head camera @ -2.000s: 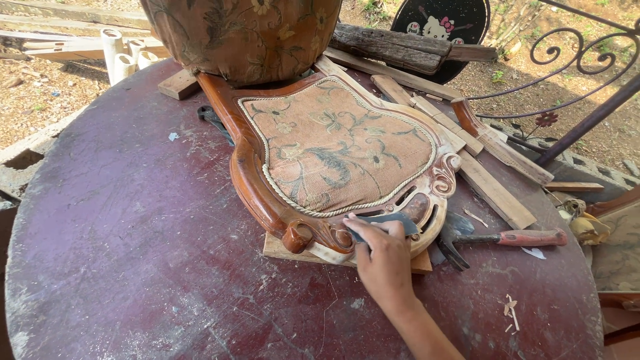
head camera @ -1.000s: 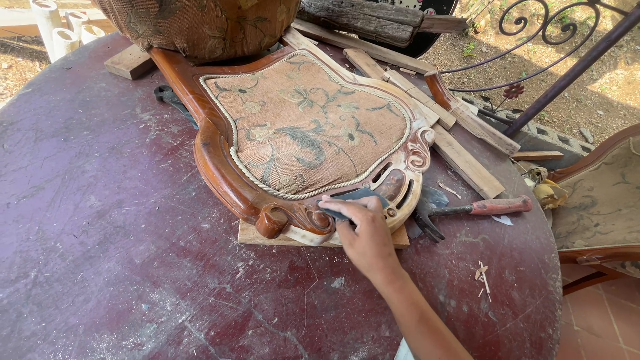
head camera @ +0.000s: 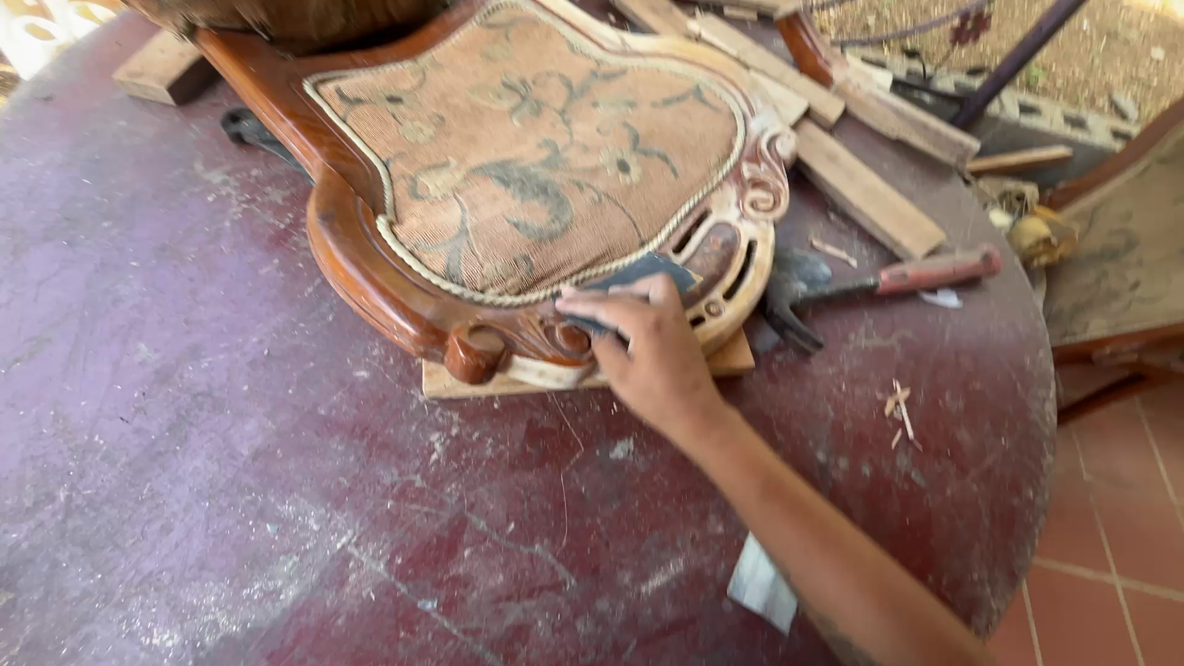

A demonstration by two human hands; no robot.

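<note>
My right hand [head camera: 652,356] holds a folded piece of dark sandpaper [head camera: 638,276] against the carved top rail of a wooden chair back [head camera: 370,277]. The chair lies on a round table with its floral upholstered panel [head camera: 546,157] facing up, edged by pale rope trim. Left of my hand the rail is glossy brown; to the right the wood looks pale and bare in parts. A flat wooden board [head camera: 490,384] lies under the rail. My left hand is not in view.
A red-handled hammer [head camera: 934,271] lies right of the chair back. Wood strips [head camera: 869,190] lie beyond it, and a wood block [head camera: 166,69] is at the upper left. A pale scrap [head camera: 763,585] lies beside my forearm on the worn table [head camera: 305,499]. Another upholstered chair [head camera: 1119,250] stands at right.
The view has moved closer to the chair back and my hand. My right hand stays at the carved rail with the sandpaper. The pale scrap by my forearm shows more fully.
</note>
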